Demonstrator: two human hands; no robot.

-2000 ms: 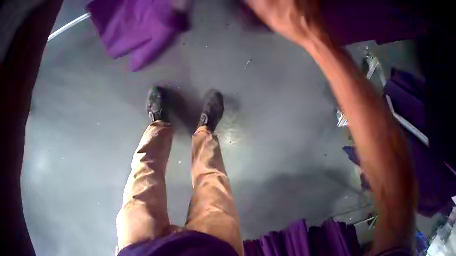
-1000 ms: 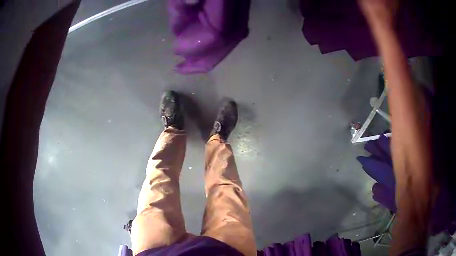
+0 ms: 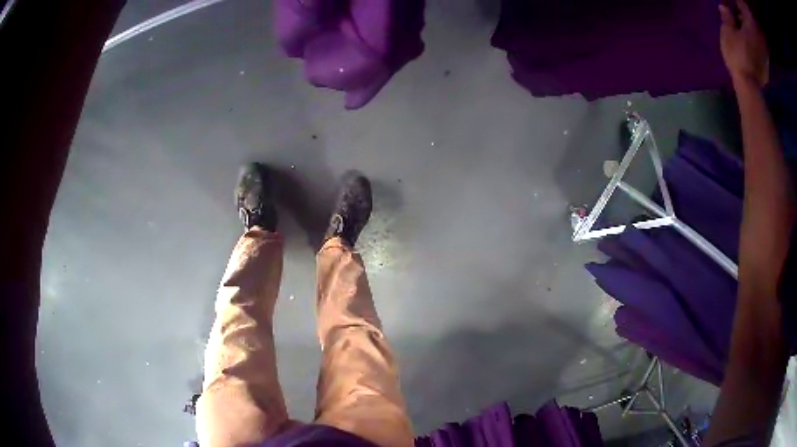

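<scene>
A loose purple garment [image 3: 354, 44] hangs bunched at the top centre, cut off by the upper edge; what holds it is out of the picture. A row of dark purple garments [image 3: 612, 48] hangs at the top right. My right hand [image 3: 743, 44] is at the upper right, at the right part of this row, with fingers apart and nothing visibly gripped. Whether it touches the cloth is unclear. My left hand is not in view.
A silvery triangular rack base [image 3: 625, 182] with castors stands on the floor at right, beside more purple garments [image 3: 682, 279]. Another thin metal base [image 3: 645, 397] is below it. Purple garments [image 3: 516, 428] hang at the bottom edge. A pale bar [image 3: 162, 22] curves at upper left.
My right hand has moved right and down, more of it now showing. The bunched purple garment has shifted slightly left and up. The rack base at right shows more fully.
</scene>
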